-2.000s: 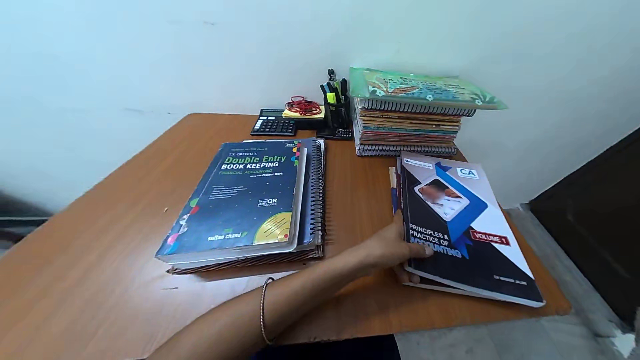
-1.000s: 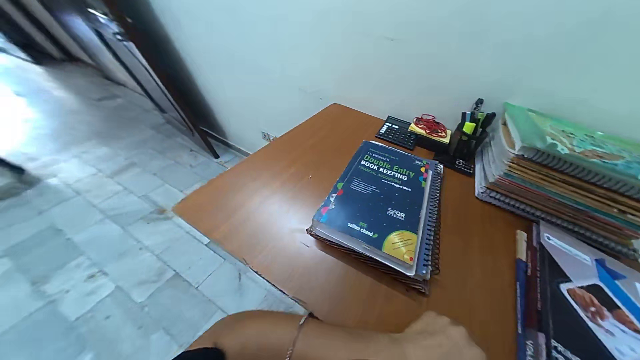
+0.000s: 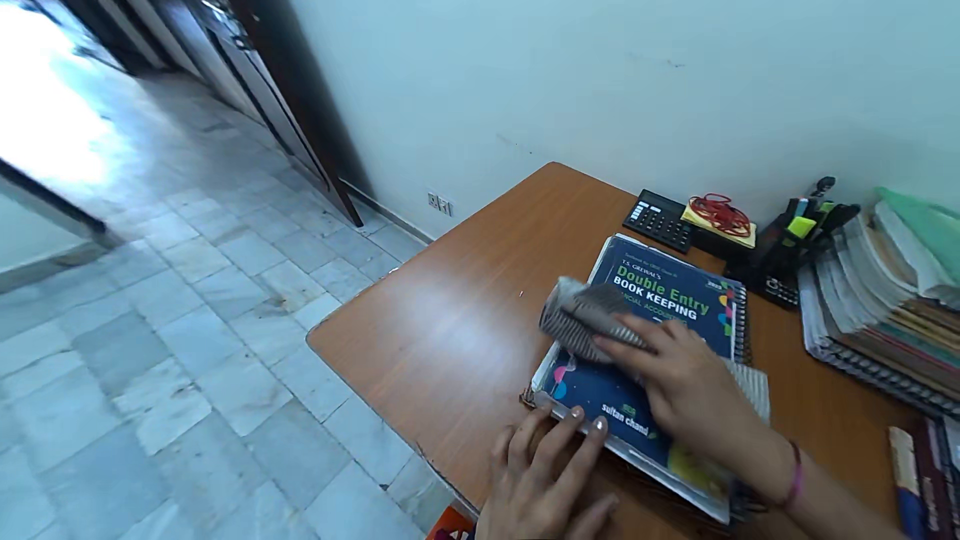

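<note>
A dark blue bookkeeping textbook (image 3: 600,390) lies on top of a spiral-bound book on the wooden desk (image 3: 450,315). My right hand (image 3: 690,382) presses a grey striped cloth (image 3: 585,315) against the cover, over its left and middle part. Another piece of striped cloth sticks out beneath that hand at the book's right edge. At the near edge of the book rests my left hand (image 3: 540,472), fingers spread, fingertips touching the edge and holding nothing.
Behind the book are a black calculator (image 3: 660,220), a red cord (image 3: 721,214) on a yellow notepad, and a black pen holder (image 3: 772,244). A stack of notebooks (image 3: 870,330) stands right, with more books at the lower right. The desk's left edge drops to a tiled floor.
Both hands are now at the textbook, the right one with a striped cloth, neither of which the earlier frames show there. The view has swung left since the first frame.
</note>
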